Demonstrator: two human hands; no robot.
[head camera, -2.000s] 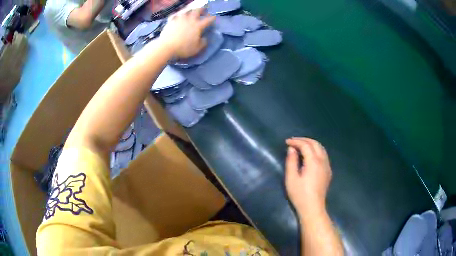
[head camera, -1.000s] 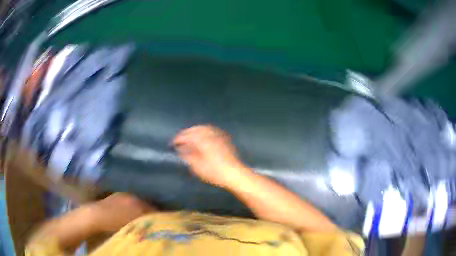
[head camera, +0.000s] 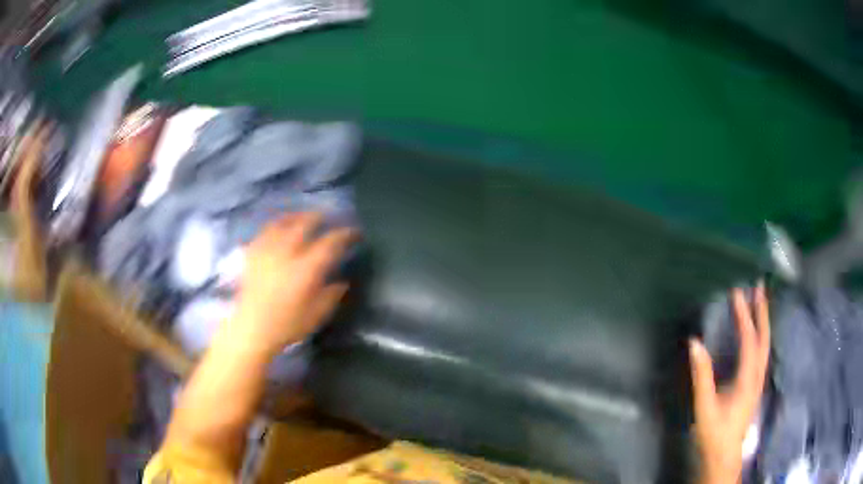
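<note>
The left pile of grey-blue end caps (head camera: 274, 151) lies on the dark worktop (head camera: 511, 274), blurred by motion. My left hand (head camera: 289, 274) is over the near right side of this pile, fingers spread; whether it touches or holds a cap cannot be told. The right pile of end caps (head camera: 818, 369) is at the right edge of the view. My right hand (head camera: 733, 378) is at the left side of that pile, fingers apart and pointing away from me. A grey cap surface shows between its thumb and fingers; a grip on it cannot be made out.
A green conveyor belt (head camera: 568, 104) runs beyond the worktop. A long silver-white appliance body (head camera: 265, 28) lies on it at the upper left. An open cardboard box (head camera: 90, 378) stands at the lower left. Blurred parts of another person's arm (head camera: 30, 217) show at the far left.
My left hand has come from the lower left onto the left pile. My right hand has moved from mid-worktop to the right pile. The silver-white body now shows more fully on the belt.
</note>
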